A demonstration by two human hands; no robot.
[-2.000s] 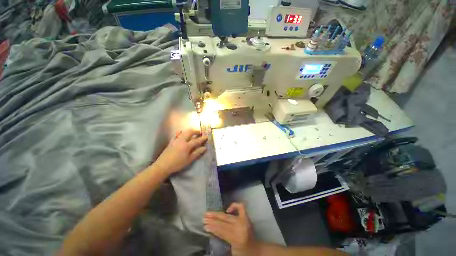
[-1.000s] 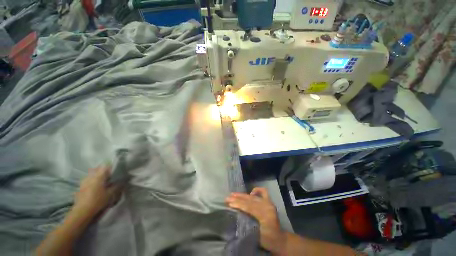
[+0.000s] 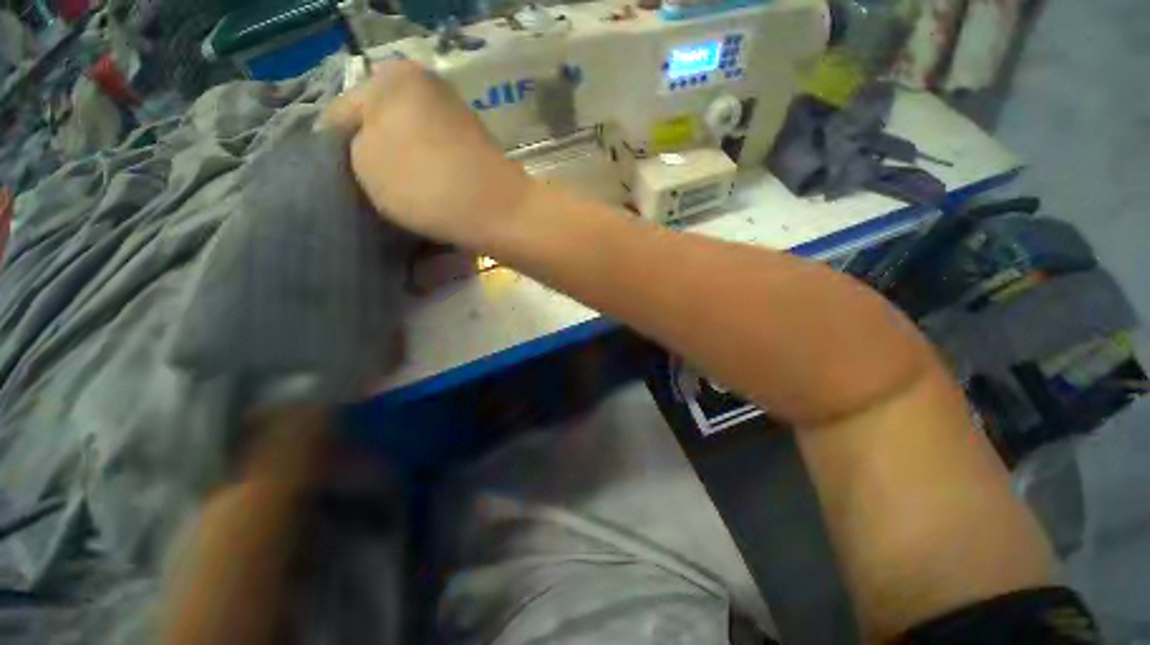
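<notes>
The large grey curtain panel lies heaped on the left. A darker textured part of it is lifted in front of the machine's needle end. My right hand is raised there, closed on the cloth's upper edge. My right forearm crosses in front of the cream sewing machine and hides its presser foot and needle. A small lamp glow shows below the forearm. My left hand is low on the left, strongly blurred and partly behind cloth; its fingers cannot be made out.
The white blue-edged table runs to the right, with a dark grey scrap cloth on it. Pale cloth covers my lap. A bundle of dark items is beyond the table edge at right. A green and blue object is at the upper left.
My right hand has moved from the strip's near end up to the needle end, lifting cloth. My left hand has shifted slightly right. The view has shifted, with the machine now higher and further left.
</notes>
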